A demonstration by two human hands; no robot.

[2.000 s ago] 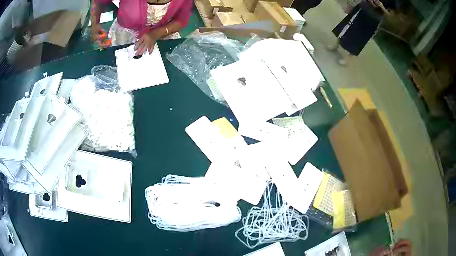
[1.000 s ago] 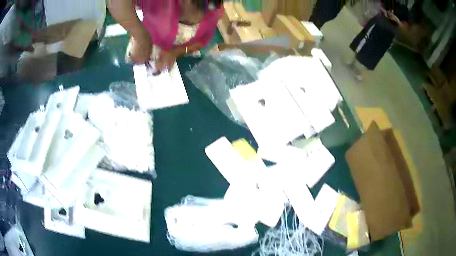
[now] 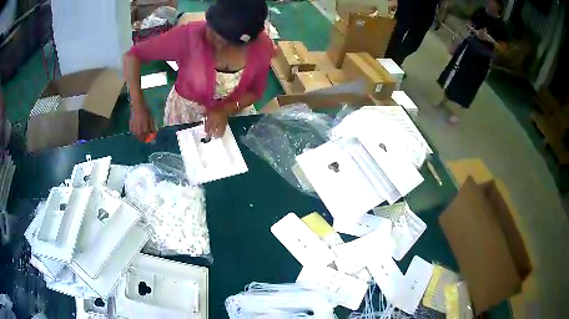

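Neither of my hands is in the picture. Nearest me, a looped bundle of white cables [image 3: 281, 302] lies at the bottom edge, cut off by it. Loose thin white cords [image 3: 374, 305] lie to its right. Several small white plates [image 3: 302, 241] overlap behind them. An empty white housing [image 3: 171, 288] with a dark clover-shaped hole lies at the lower left. More empty housings [image 3: 106, 227] are piled beside it. A clear bag of small white plastic parts [image 3: 178, 218] lies behind.
Across the bench, a person in a pink top [image 3: 193, 68] holds a white housing [image 3: 211, 156] and something orange. Stacked white housings [image 3: 343, 177] and a clear bag [image 3: 284, 140] lie at back right. A brown carton [image 3: 480, 243] stands right. Two people stand beyond.
The view has tilted up, so the bench sits lower in the picture and the opposite person's head shows. That person's left-side arm has moved away from the housing.
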